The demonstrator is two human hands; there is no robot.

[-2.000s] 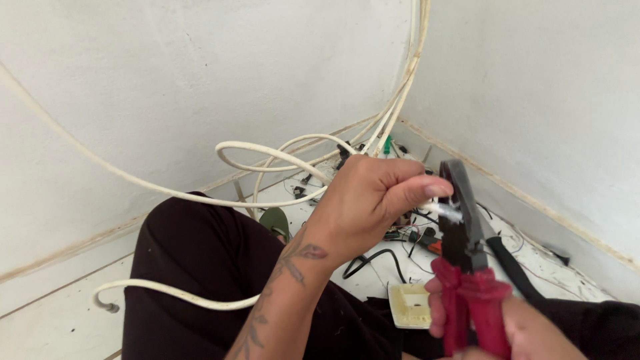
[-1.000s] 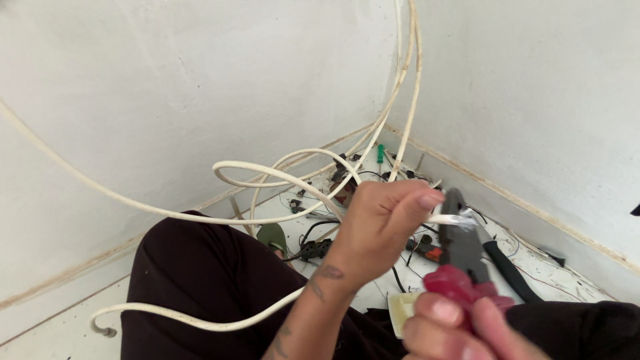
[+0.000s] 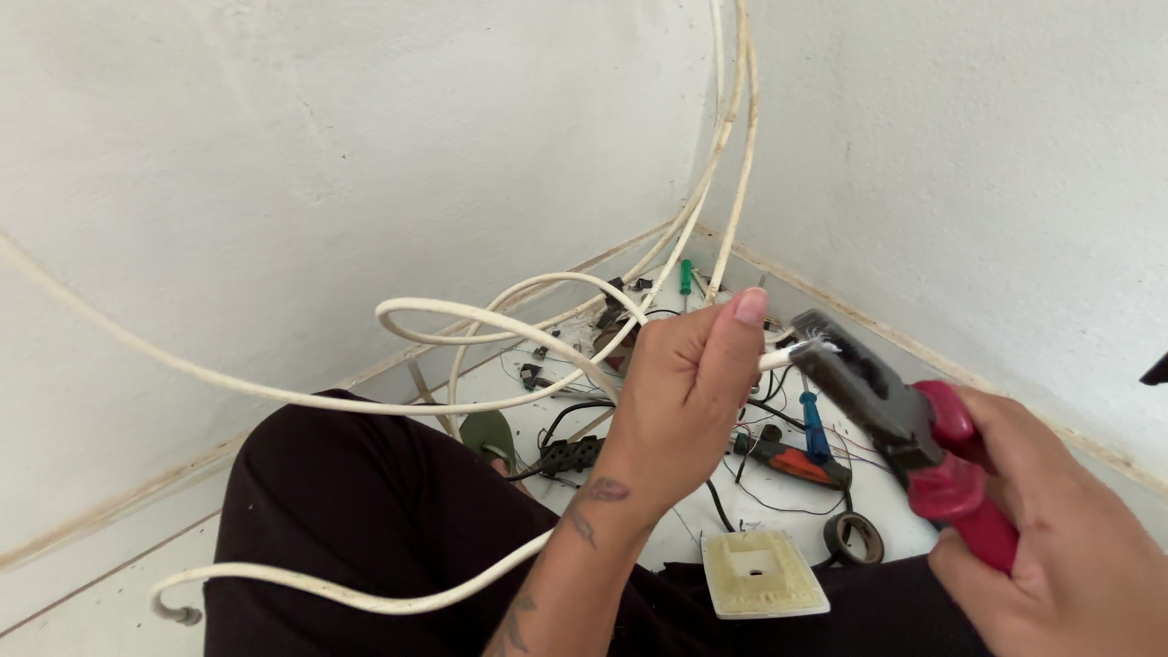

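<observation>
My left hand (image 3: 680,401) is closed around a white coaxial cable (image 3: 778,358), thumb on top, with a short stripped end sticking out to the right. Frayed silvery strands show at that end, against the jaws of the combination pliers (image 3: 853,388). My right hand (image 3: 1049,511) grips the pliers by their red handles, below and to the right of the cable end. Whether the jaws bite on the strands cannot be told. A looped part of white cable (image 3: 493,315) hangs left of my left hand, and another length with a metal connector (image 3: 187,615) lies across my leg.
On the floor lie a blue-handled screwdriver (image 3: 814,427), a black and orange tool (image 3: 794,464), a roll of black tape (image 3: 854,538), a black socket strip (image 3: 570,454), a green screwdriver (image 3: 685,276) and wire scraps. A yellowed plastic plate (image 3: 762,573) is near my leg. Walls meet behind.
The pliers have tilted from nearly upright to leaning up and left, their jaws still by the cable end. My right hand has moved to the right. My left hand keeps its hold on the cable.
</observation>
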